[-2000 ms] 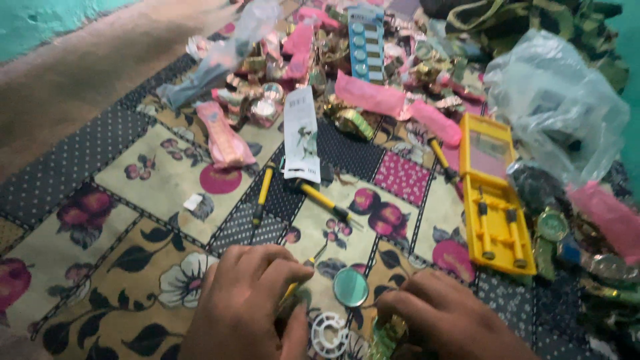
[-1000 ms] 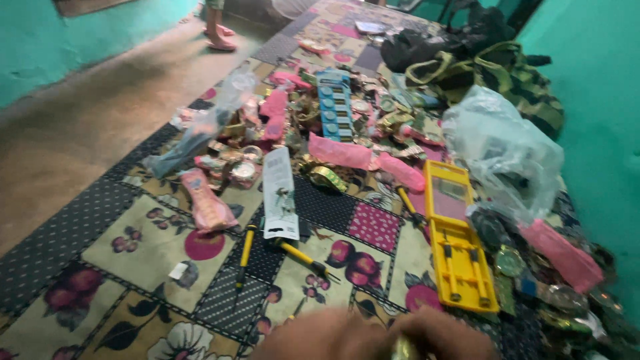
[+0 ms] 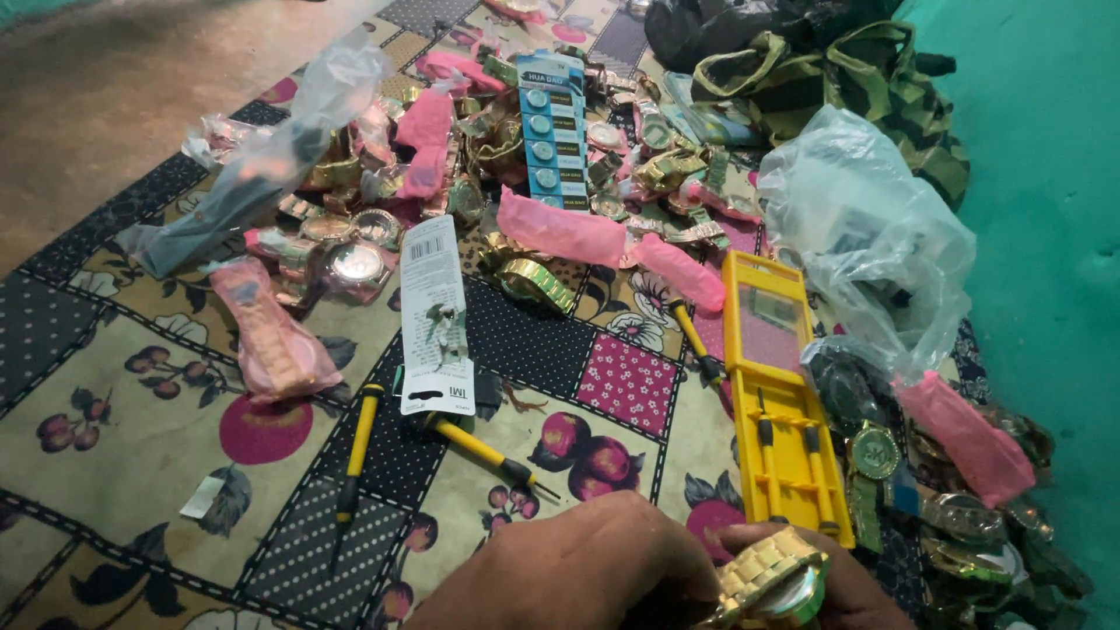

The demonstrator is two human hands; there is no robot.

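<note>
A gold-coloured wristwatch (image 3: 770, 573) with a metal link band is between my hands at the bottom right of centre. My left hand (image 3: 577, 569) reaches across from the left, its fingertips at the band. My right hand (image 3: 844, 582) is mostly behind the watch, fingers around its far side. Just beyond lies an open yellow screwdriver case (image 3: 831, 490) with small screwdrivers in it. One yellow-and-black screwdriver (image 3: 357, 455) lies to the left, another (image 3: 486, 452) nearer my left hand, and a third (image 3: 696, 341) beside the case.
A heap of watches (image 3: 350, 262), some in pink wrappers, spreads across the patterned cloth (image 3: 131, 420). On it are a blue button-cell card (image 3: 553, 131) and a white card (image 3: 436, 315). A clear plastic bag (image 3: 866, 219), a camouflage bag (image 3: 866, 96) and more watches (image 3: 962, 525) lie right.
Two seconds ago my hands were apart, with a round disc and a white ring between them; now they are together at the gold watch. The view has shifted.
</note>
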